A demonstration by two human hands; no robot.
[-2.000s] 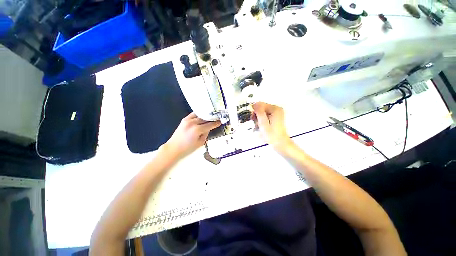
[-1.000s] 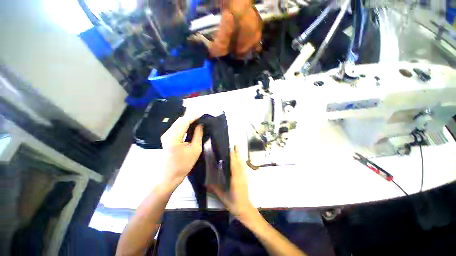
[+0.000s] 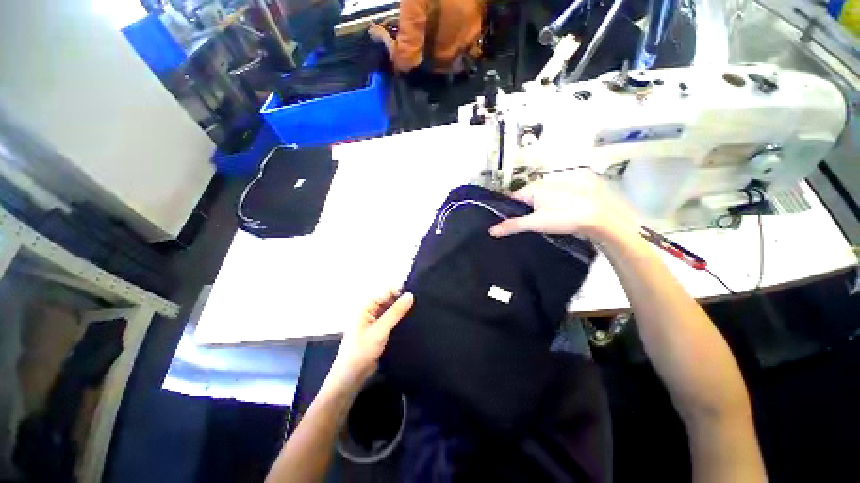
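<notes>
A labelled black piece (image 3: pixel 471 274) with a small pale label and a pale line along its far edge is held over the front edge of the white table, partly over my lap. My left hand (image 3: pixel 370 330) grips its left edge between thumb and fingers. My right hand (image 3: pixel 566 209) holds its far right edge, thumb on top, fingers partly hidden. The sewing machine (image 3: pixel 651 141) stands just behind my right hand. Its needle area is partly hidden by that hand.
A labelled black stack (image 3: pixel 290 193) lies at the table's far left. Red-and-black snips (image 3: pixel 674 247) lie on the white table (image 3: pixel 273 292) at right. A grey round bin (image 3: pixel 375 456) is below the edge. A blue crate (image 3: pixel 330 115) and a person in orange (image 3: pixel 438 36) are behind.
The view has shifted. The black fabric, folded between my hands a second ago, is now spread out with its label showing. My right hand has moved right, to its far edge.
</notes>
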